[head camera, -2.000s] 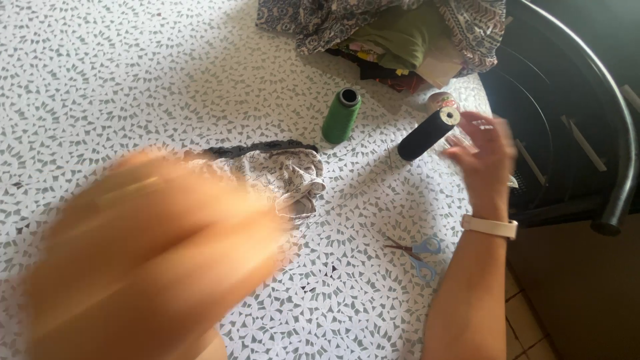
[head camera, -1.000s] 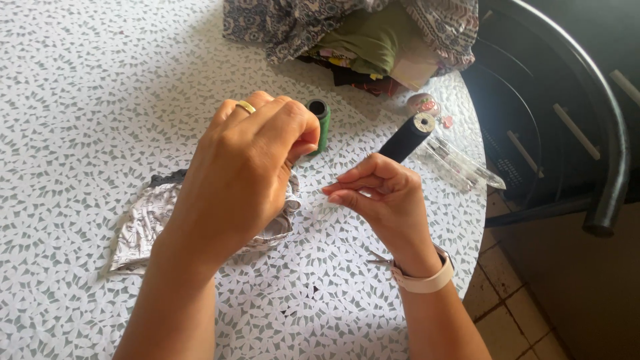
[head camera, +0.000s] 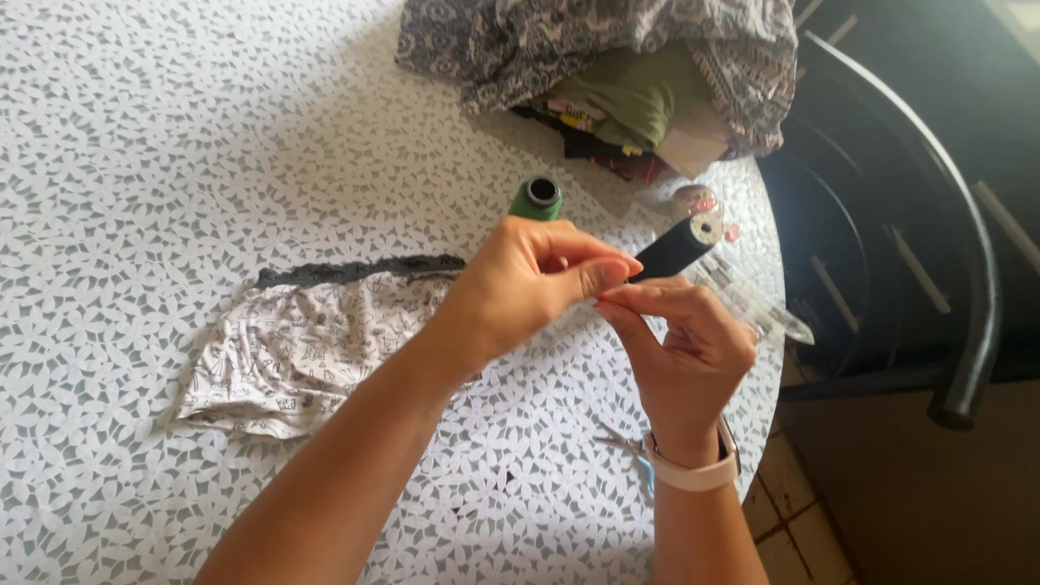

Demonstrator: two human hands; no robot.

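Note:
My left hand [head camera: 540, 284] and my right hand [head camera: 678, 337] meet fingertip to fingertip just in front of a spool of black thread [head camera: 670, 250]. Thumb and forefinger are pinched together on each hand; whatever lies between them is too fine to make out. Behind my left hand stands a spool of green thread [head camera: 538, 199], its lower part hidden. A white printed garment with a dark elastic waistband [head camera: 301, 349] lies left of my hands, partly covered by my left forearm. Small scissors with light blue handles [head camera: 646, 463] rest beside my right wrist, partly hidden by the watch band.
A heap of folded clothes, patterned and olive green [head camera: 634, 93], sits at the table's far side. Near the right edge are a clear plastic case [head camera: 751, 301] and a small round container [head camera: 695, 201]. A dark metal chair [head camera: 967, 244] stands beyond the lace-patterned tablecloth [head camera: 195, 162].
My hands, apart in both earlier frames, have come together at the fingertips. More of the printed garment shows now. The right hand has left its place beside the black spool, where it was two seconds ago.

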